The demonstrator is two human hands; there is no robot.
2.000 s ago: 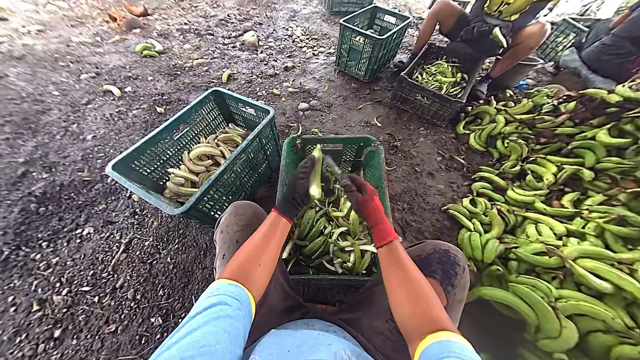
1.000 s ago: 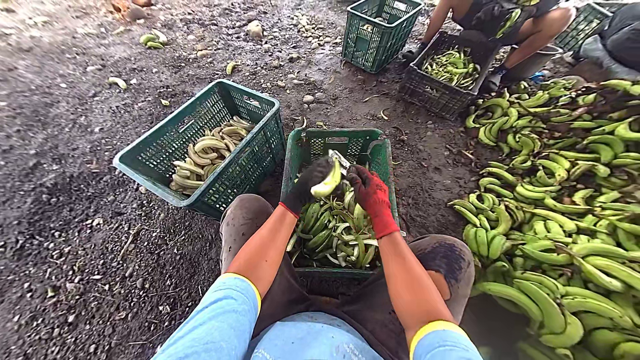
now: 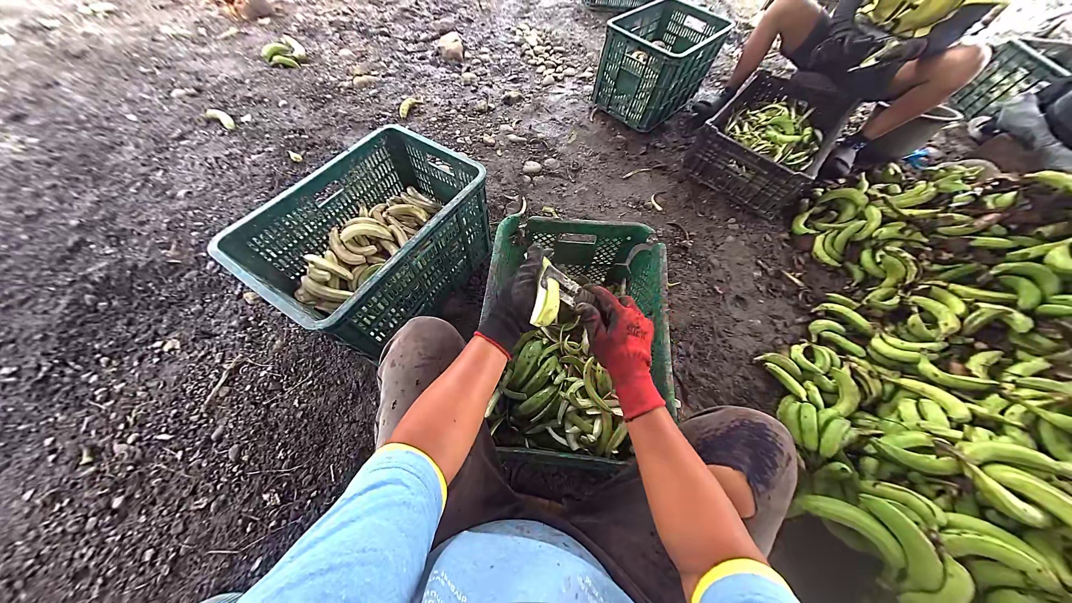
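Note:
My left hand [image 3: 521, 295], in a dark glove with a red cuff, grips a partly peeled green plantain [image 3: 546, 303]. A small metal blade [image 3: 563, 280] lies against the fruit; my right hand [image 3: 618, 331], in a red and dark glove, is shut on its other end. Both hands are above a green plastic crate [image 3: 666, 335] between my knees. In that crate lie strips of green peel [image 3: 586, 389] and green plantains [image 3: 532, 377]. Peeled plantains [image 3: 364, 239] fill part of another green crate [image 3: 285, 289] on the left.
Unpeeled green plantains [image 3: 946, 377] cover the ground at the right. Ahead, a seated person [image 3: 888, 67] has a black crate of peels [image 3: 745, 180] between the legs. A green crate [image 3: 641, 75] stands beside that person. Stones [image 3: 450, 46] dot the muddy ground.
The plantain in my left hand shows a different side and angle than a second ago. My hands stay over the crate. The other person's upper body has straightened up.

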